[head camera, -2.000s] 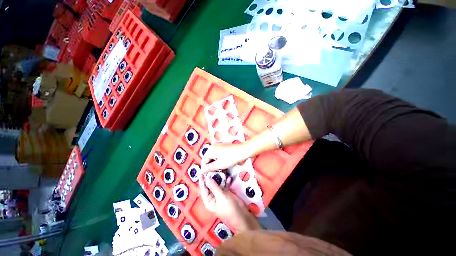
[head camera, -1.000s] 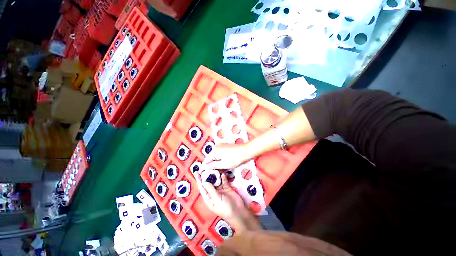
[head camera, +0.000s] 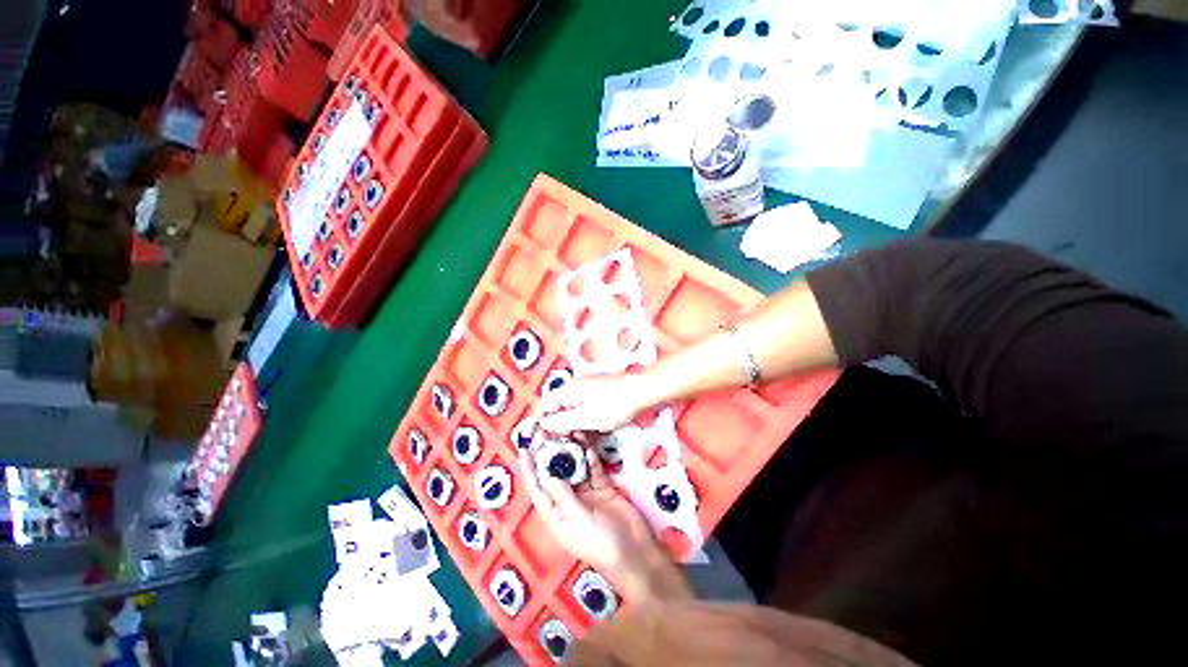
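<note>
My left hand (head camera: 602, 519) comes from the bottom edge and holds a small round part (head camera: 564, 463), dark centre and silver rim, over the tray. My right hand (head camera: 597, 401), with a bracelet at the wrist, has its fingertips at the part's upper side; whether they grip anything is hidden. The orange-red pocket tray (head camera: 715, 430) lies tilted in view, with similar round parts in its lower-left pockets. A white die-cut sheet (head camera: 605, 313) with round holes lies on the tray, partly under my right hand. A dark disc shows near its lower end.
A whitish bottle (head camera: 727, 183) and a white pad (head camera: 791, 237) stand beside the tray. Holed white sheets (head camera: 834, 98) lie behind them. Scrap squares (head camera: 381, 589) are piled at lower left. Stacked red trays (head camera: 391, 215) stand across the green bench (head camera: 485, 141); another small tray is farther left.
The view has shifted slightly, moving the scene to the right. The round part has turned from tilted to face the camera in my left fingers. My right hand stays beside it.
</note>
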